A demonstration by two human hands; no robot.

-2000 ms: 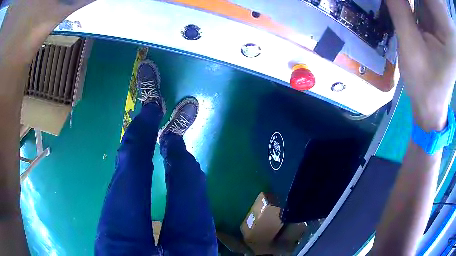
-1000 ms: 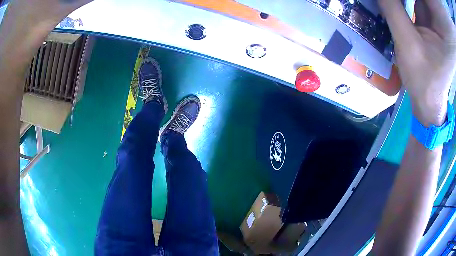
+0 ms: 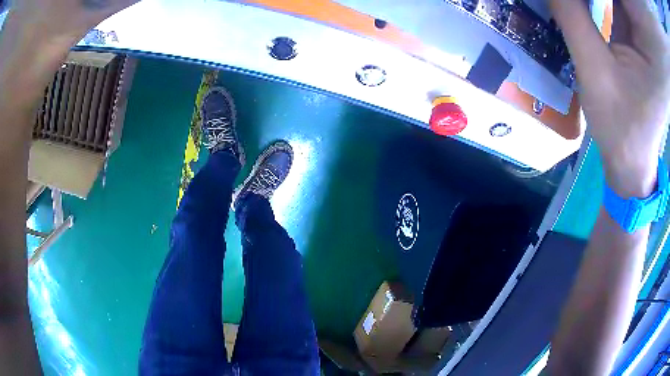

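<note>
The open laptop base [image 3: 518, 26] lies on the silver plate of the fixture at the top right, cut off by the top edge; dark board parts show. A black tab [image 3: 489, 69] overhangs the fixture's orange strip. My right hand [image 3: 624, 73], with a blue wristband [image 3: 633, 205], is at the laptop's right end; its fingertips run out of the top edge, so its grip is hidden. My left hand [image 3: 62, 16] is at the top left, mostly cut off; its fingers are out of the picture.
The white front rail [image 3: 213, 37] carries round buttons and a red emergency stop button [image 3: 447, 117]. A divided carton [image 3: 77, 110] stands on the green floor at left. A small brown box [image 3: 386, 319] and a black bin-like object [image 3: 477, 264] are below right. A dark mat [image 3: 536, 308] lies at right.
My right hand and its wristband have shifted slightly. The fixture moved slightly right, then back left in the view. Nothing is seen taken or released.
</note>
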